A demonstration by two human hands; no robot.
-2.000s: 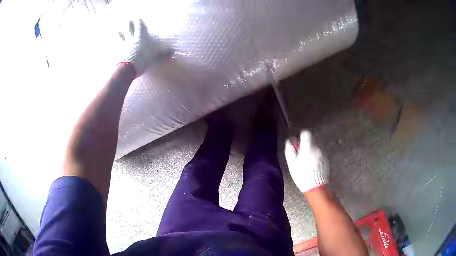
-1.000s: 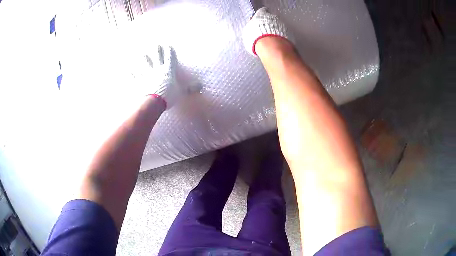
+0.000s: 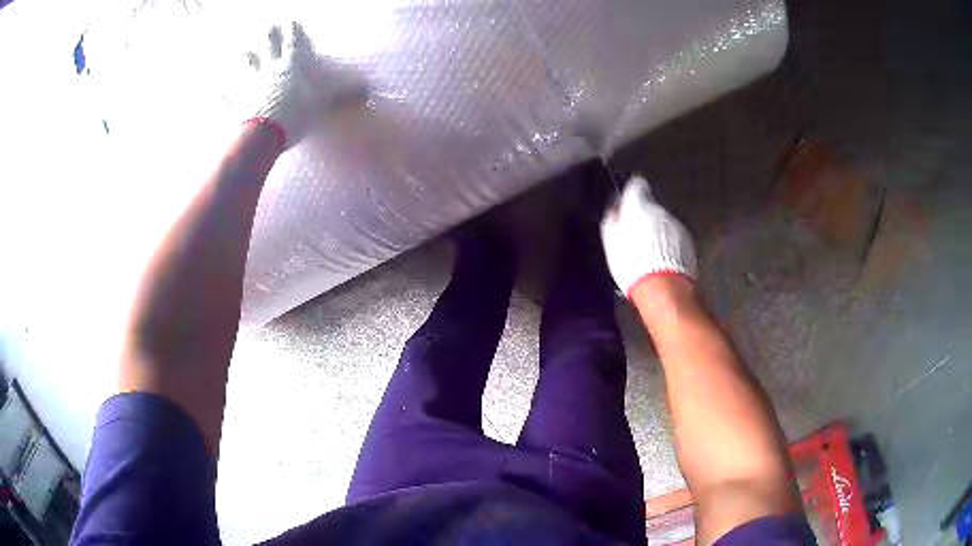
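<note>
The big whitish bubble wrap roll (image 3: pixel 458 117) lies across the top of the view, in front of my legs. My left hand (image 3: pixel 293 85), in a white knitted glove with a red cuff, rests on the roll with its fingers apart. My right hand (image 3: pixel 646 237), gloved the same, is closed at the roll's near edge. The thin knife blade (image 3: pixel 610 174) runs from it to the roll, where the film is creased. The grip is hidden in my hand.
A red pallet truck part (image 3: pixel 837 485) is at the lower right. Brown cardboard scraps (image 3: pixel 826 192) lie on the dark floor at the right. Speckled floor (image 3: pixel 320 395) shows beside my purple-clothed legs. A dark-framed object (image 3: pixel 32 448) is at the lower left edge.
Since one second ago my right hand has come back from the top of the roll to its near edge, with the blade. My left hand shows farther up and left.
</note>
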